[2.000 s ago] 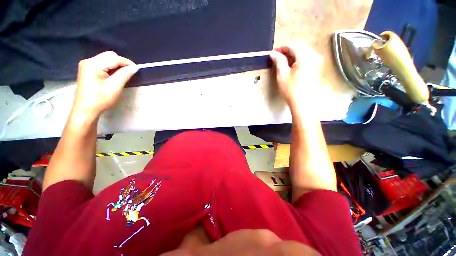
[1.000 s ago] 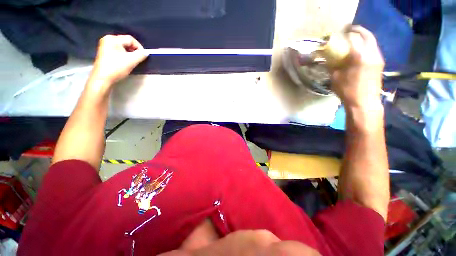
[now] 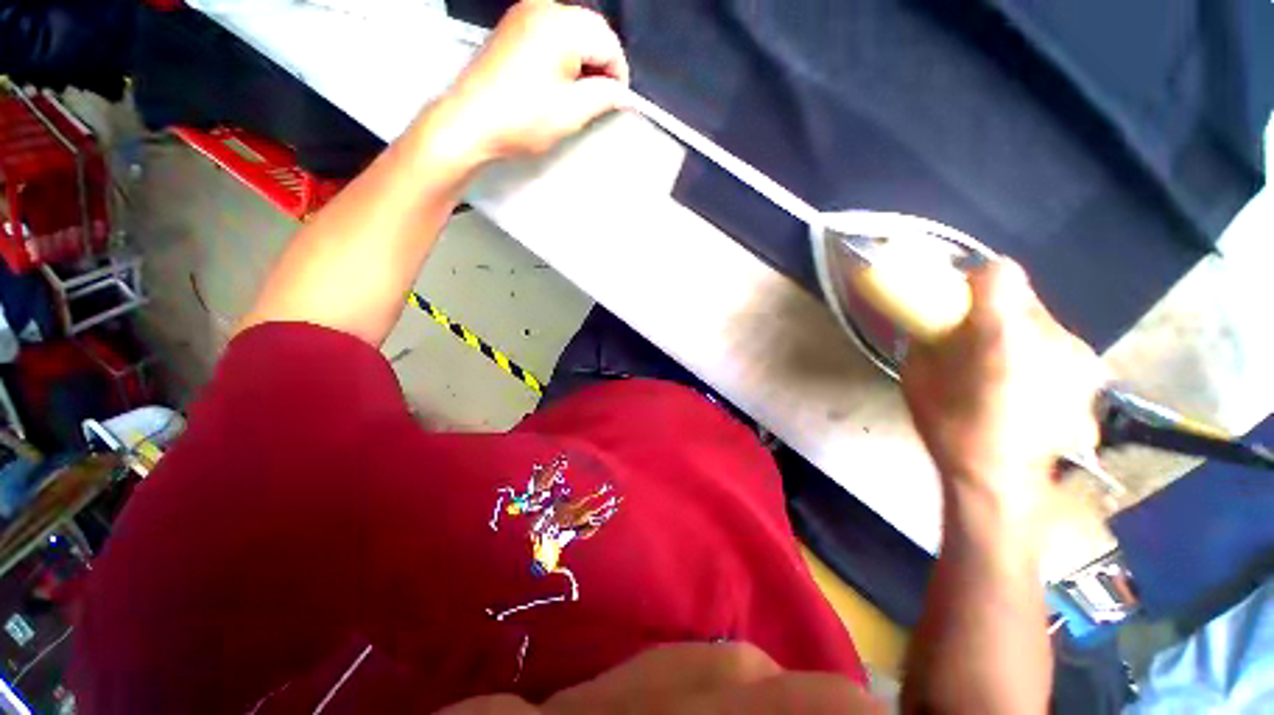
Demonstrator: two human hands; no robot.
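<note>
The dark garment [image 3: 1006, 154] lies over the table and shows long seams and folds. A narrow white tape [image 3: 727, 161] runs straight along its near edge, from my left fingers to the iron's tip. My left hand [image 3: 538, 84] pinches the tape's far left end, fingers closed. My right hand [image 3: 999, 370] grips the pale handle of the steam iron [image 3: 864, 300]. The iron sits over the tape and the dark hem edge, its tip pointing left toward my left hand. Its underside and the tape beneath it are hidden.
The white pressing table [image 3: 615, 252] slants down to the right. Its tan worn area lies below the iron. The iron's cord [image 3: 1195, 430] runs off right. A light-blue pad [image 3: 1097, 601] is at the lower right. Red crates [image 3: 49, 175] and black-and-yellow floor tape [image 3: 475, 342] are left.
The view has turned, so the table now slants. The iron, in my right hand, has moved from the bare table onto the tape and cloth. My left hand still holds the tape.
</note>
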